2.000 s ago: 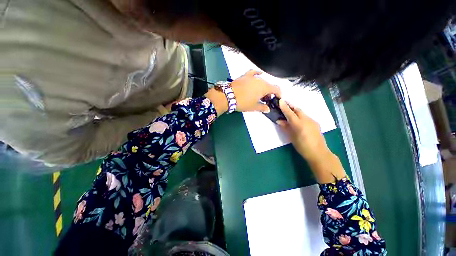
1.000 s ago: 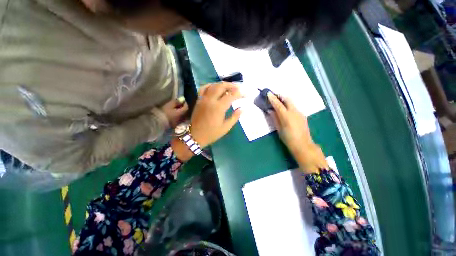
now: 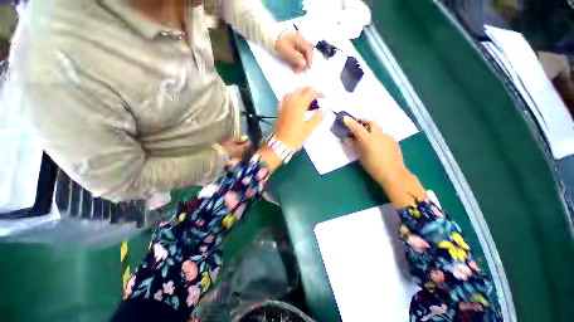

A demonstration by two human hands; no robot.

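Observation:
My right hand (image 3: 379,151) holds a dark grey rounded housing (image 3: 340,125) between thumb and fingers over the white sheet (image 3: 327,155). A tiny dark tip shows at its upper end. My left hand (image 3: 297,121), with a watch at the wrist, pinches a small black part (image 3: 313,104) just left of the housing, apart from it. The part is mostly hidden by my fingers, so its kind is unclear. A thin black cord (image 3: 259,117) runs from the bench edge towards my left hand.
A neighbouring person's hand (image 3: 294,50) rests on the sheet's far end. Near it lie a small black piece (image 3: 326,48) and a dark block (image 3: 352,74). A crumpled white bag (image 3: 345,17) lies beyond. A second white sheet (image 3: 365,258) is nearer me. A metal rail (image 3: 434,141) borders the green belt.
My left hand has moved from open beside the sheet's edge to pinching a black part near the housing. My right hand keeps the housing. The neighbour's head has left the view.

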